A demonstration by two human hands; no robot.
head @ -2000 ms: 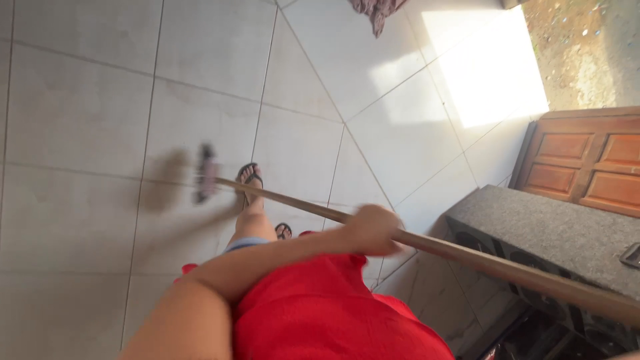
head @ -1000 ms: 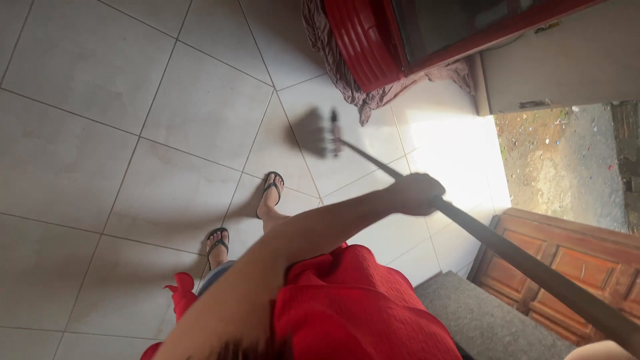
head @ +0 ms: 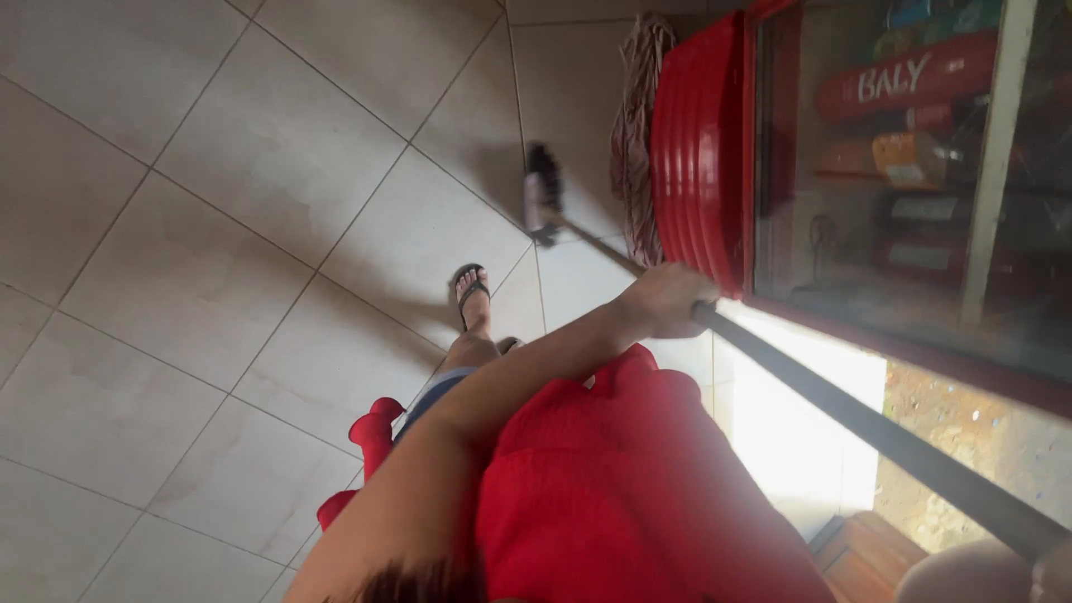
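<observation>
A long-handled broom [head: 837,402] slants across the view, its dark bristle head [head: 543,194] blurred just above the tiled floor. My left hand [head: 670,300] is wrapped around the handle partway down. In the bottom right corner my right hand [head: 1051,574] grips the upper part of the handle and is cut off by the frame edge. My foot in a black flip-flop [head: 471,297] stands below the broom head. The other foot is mostly hidden behind my left arm.
A red-framed glass display case [head: 871,251] with bottles stands at the right, red ribbed plastic [head: 695,159] beside it. A crumpled cloth [head: 641,142] lies against that plastic. Bright light falls near a doorway with rough ground [head: 938,435] and a wooden panel door [head: 871,548].
The view has swung strongly towards the display case. The broom head, near my foot two seconds ago, is now close to the cloth and the red plastic. Both hands stay on the handle.
</observation>
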